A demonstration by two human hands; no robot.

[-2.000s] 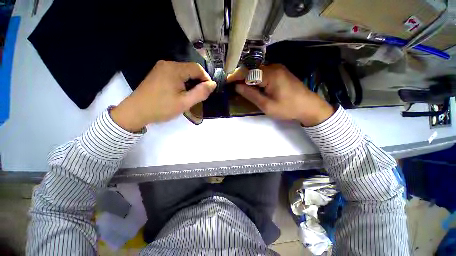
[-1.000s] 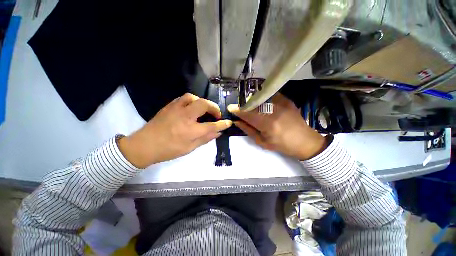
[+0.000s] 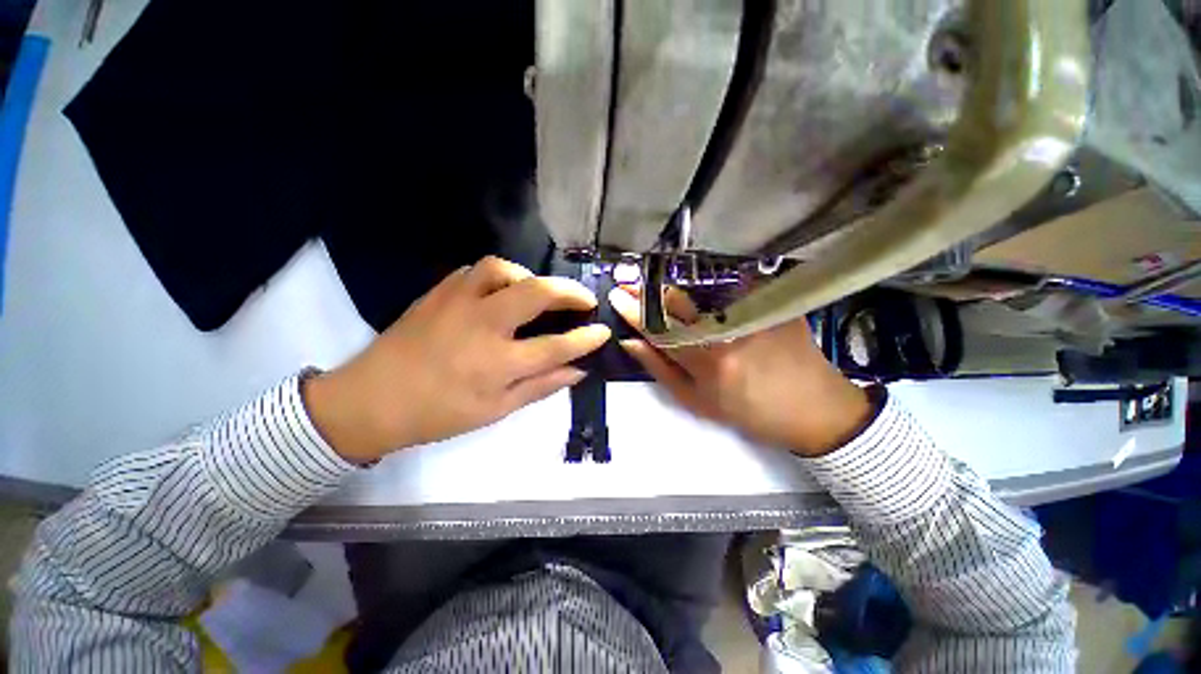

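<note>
A black cloth garment piece (image 3: pixel 316 145) lies left of and under the sewing machine head (image 3: pixel 711 119). A narrow black zip (image 3: pixel 589 421) hangs down from between the hands, its split tail ends on the white table. My left hand (image 3: pixel 461 356) has thumb and fingertips pressed on the zip and cloth just below the presser foot area. My right hand (image 3: pixel 751 375) pinches the same spot from the right, partly hidden behind the cream curved bar (image 3: pixel 909 237). Whether the right palm holds anything else cannot be seen.
Black looped scissor handles (image 3: pixel 909 336) lie right of my right hand. A blue pen (image 3: pixel 1093 286) rests farther right. Blue tape (image 3: pixel 20 132) is at the left table edge. The grey table edge (image 3: pixel 553 516) runs in front of my lap. Crumpled cloth lies below on the right.
The view has shifted, so the machine head looks larger and lower. The hands have come lower in the picture, and the zip's tail ends now show below them, where they were not visible at first.
</note>
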